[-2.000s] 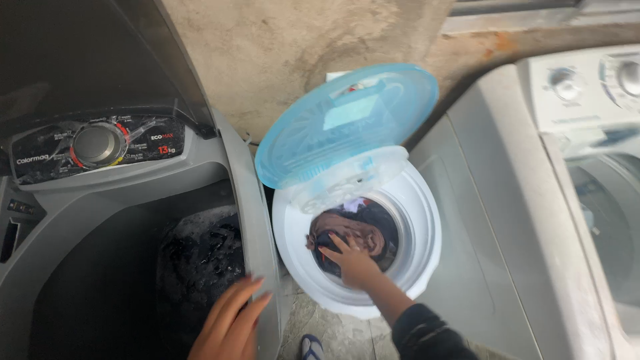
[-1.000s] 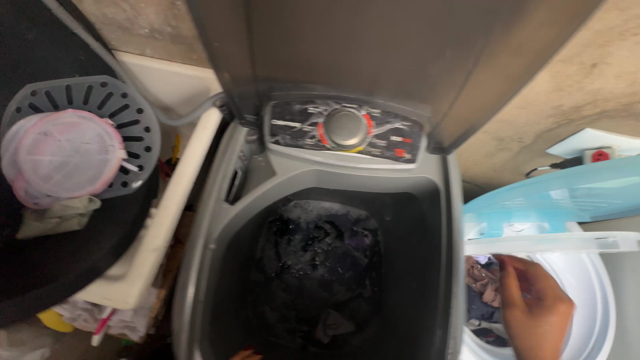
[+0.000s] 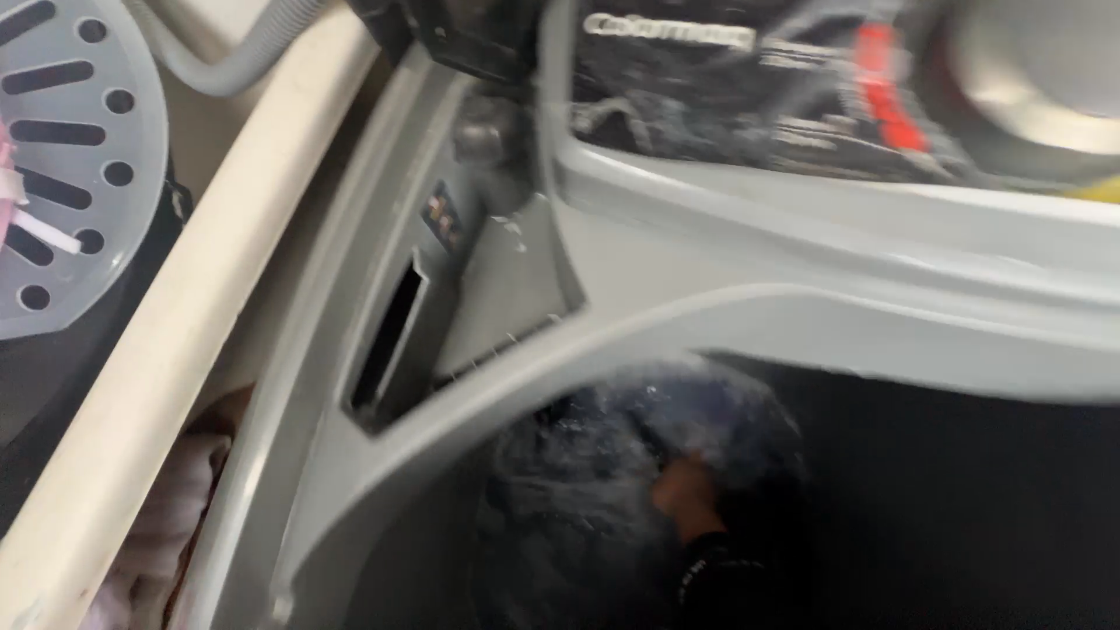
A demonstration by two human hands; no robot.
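Inside the dark tub of the grey washing machine (image 3: 665, 324), what appears to be my right hand (image 3: 687, 490) reaches down, with a dark sleeve at the wrist. Its fingers touch or dip into dark wet laundry in sudsy water (image 3: 595, 464). Blur and shadow hide whether they hold any cloth. My left hand is out of view. Above the tub's rim is the black control panel (image 3: 700, 96), with a large silver knob (image 3: 1041, 70) at the upper right.
Left of the machine runs a cream-coloured rail or edge (image 3: 201, 262). Beyond it lies a grey slotted plastic disc (image 3: 131, 140) with something pink at its edge. A grey corrugated hose (image 3: 227, 74) curves at the top, and pale cloth (image 3: 175, 499) sits low between rail and machine.
My right hand, earlier at the white tub with the blue lid, is now down in the grey machine's tub. My left hand has left the view. The view has moved much closer to the machine.
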